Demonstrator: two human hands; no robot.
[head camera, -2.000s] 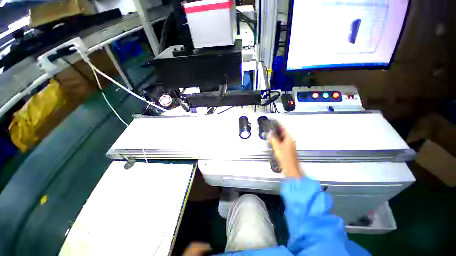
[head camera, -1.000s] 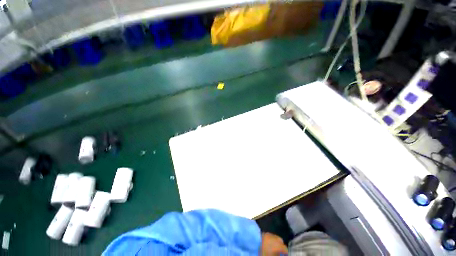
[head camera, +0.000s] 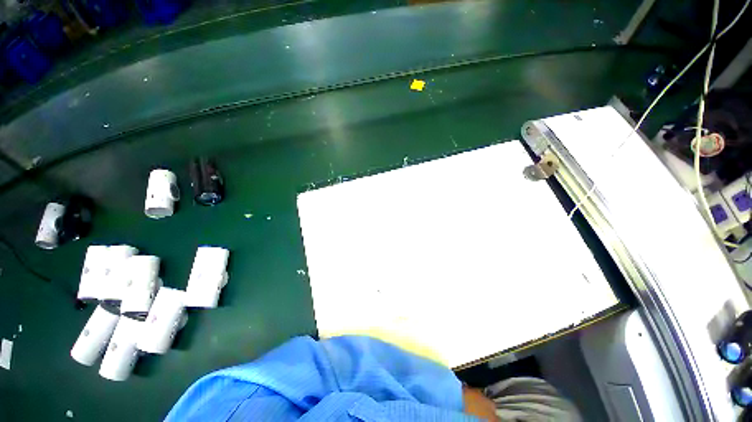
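Note:
On the green bench (head camera: 247, 330) at the left lies a group of several white camera housings (head camera: 138, 284), close together. Another white housing (head camera: 161, 194) stands a little behind them, beside a dark housing (head camera: 207, 181). A further white housing (head camera: 50, 225) is at the far left next to a black one (head camera: 77, 216). A blue sleeve crosses the bottom. Only a sliver of my left hand (head camera: 478, 404) shows past its cuff, by my knee; its fingers are hidden. My right hand is out of the picture.
A large white work board (head camera: 445, 247) lies in the middle. The white machine shelf (head camera: 660, 206) with a metal rail runs down the right, with a metal catch (head camera: 541, 170) at its end. Black housings (head camera: 734, 339) are cut off at the right edge. A thin cord crosses the shelf.
The view has swung left from the machine and monitor to the green bench. My right hand, earlier over the shelf at a black housing, has left the picture.

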